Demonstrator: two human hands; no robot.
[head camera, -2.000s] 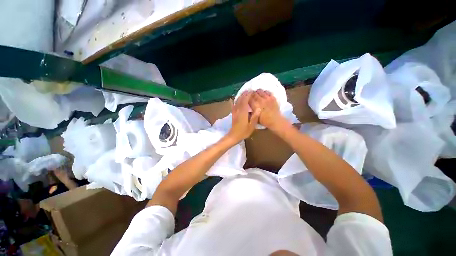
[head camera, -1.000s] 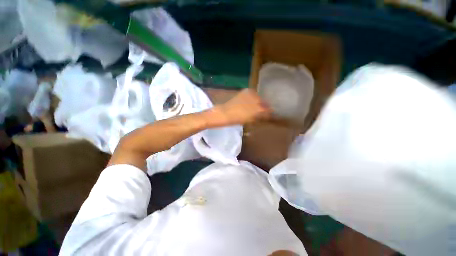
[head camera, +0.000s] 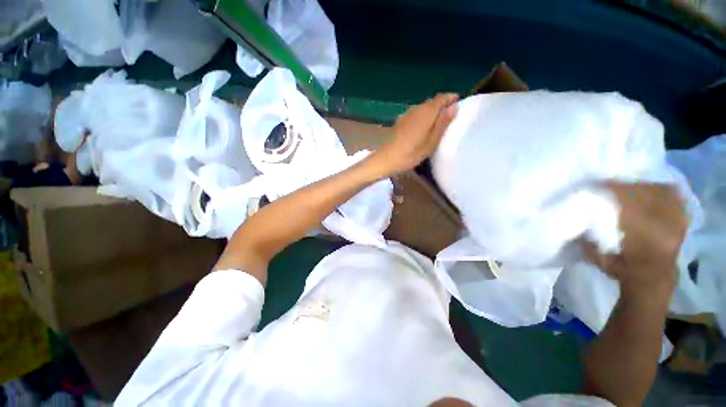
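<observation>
A large white bagged unit (head camera: 541, 159) lies on its side in front of me, right of centre, over the small brown carton (head camera: 501, 81). Only a corner and part of a side of the carton show. My right hand (head camera: 649, 230) grips the bunched bag at the unit's right end and is slightly blurred. My left hand (head camera: 426, 131) is at the unit's left end by the carton's edge; its fingertips are partly hidden, so its hold cannot be told.
Bagged units (head camera: 279, 139) stand in a group on the left. A large carton (head camera: 119, 254) is at the lower left, near a yellow sack (head camera: 28, 334). A green frame bar (head camera: 271, 48) is at the upper left. More white bags (head camera: 704, 183) are at the far right.
The large bagged unit has come in from the right and now covers most of the small carton. My right hand has come into view on it. My left hand has moved slightly up.
</observation>
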